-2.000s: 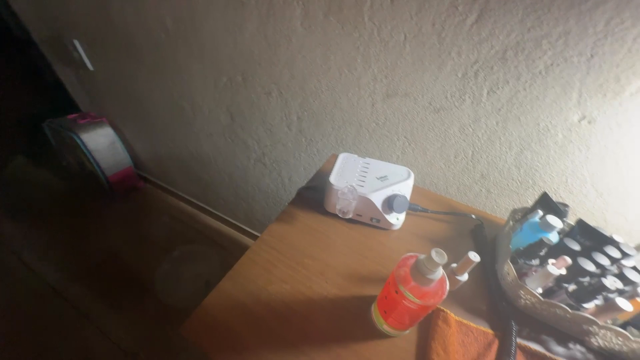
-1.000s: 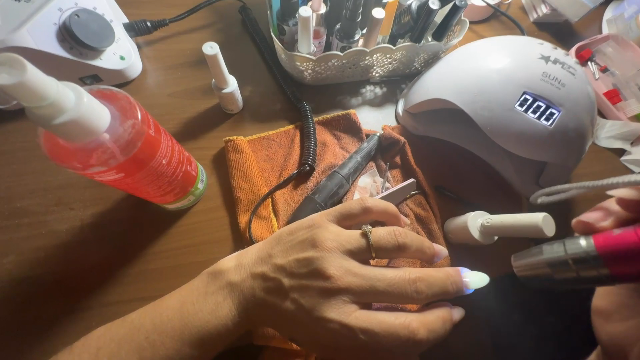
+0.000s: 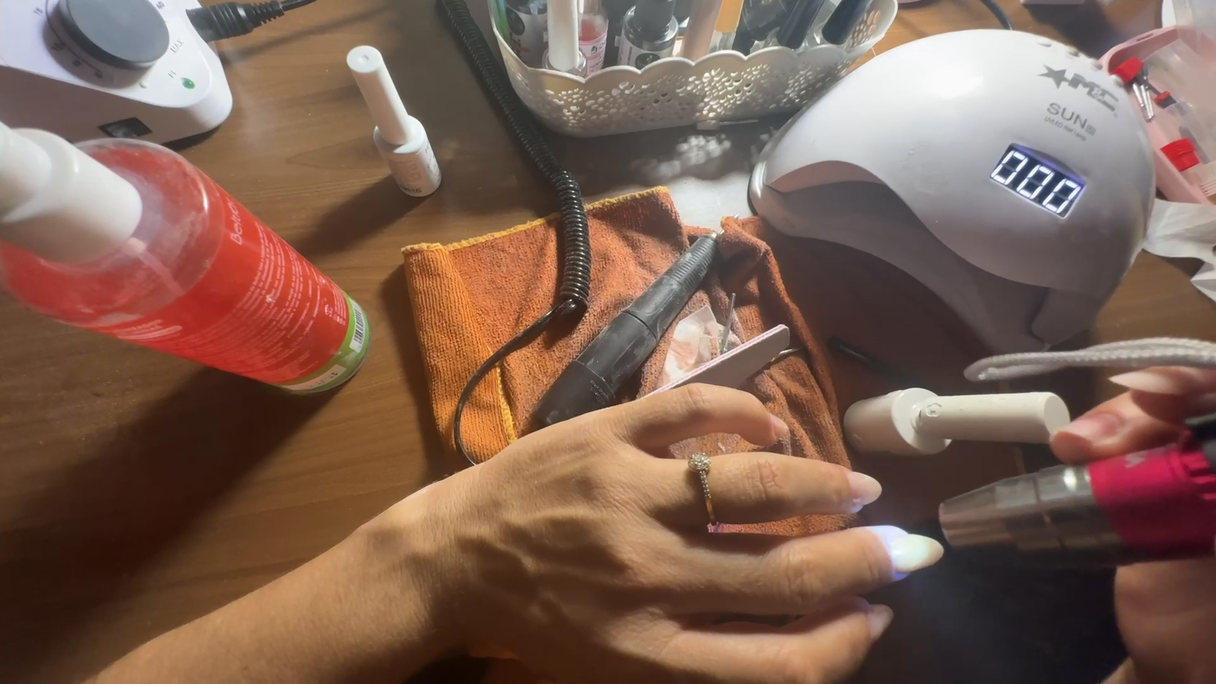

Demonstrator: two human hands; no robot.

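Observation:
My left hand (image 3: 646, 551) lies palm down with spread fingers, partly on an orange cloth (image 3: 475, 313); a ring is on one finger, and it grips nothing. Bluish light falls on one of its pale nails. At the right edge my right hand (image 3: 1130, 427) holds a small pink and silver handheld lamp (image 3: 1054, 508) with a grey cord loop (image 3: 1083, 357), its tip pointing at that lit nail. A black nail drill handpiece (image 3: 632, 332) and a nail file (image 3: 727, 361) rest on the cloth. Beyond my left fingers a white polish bottle (image 3: 898, 421) lies on its side.
A white nail lamp (image 3: 950, 142) with a lit display stands at the back right, beside a pink case (image 3: 1178, 114). Behind the cloth is a lacy white basket (image 3: 665, 90) of bottles. A red spray bottle (image 3: 228, 275), a white control box (image 3: 171, 76) and an upright polish bottle (image 3: 408, 152) are at left.
The view has swung from the wall and table corner down to the cloth, and both hands have come into it. Since one second ago the hands have barely moved.

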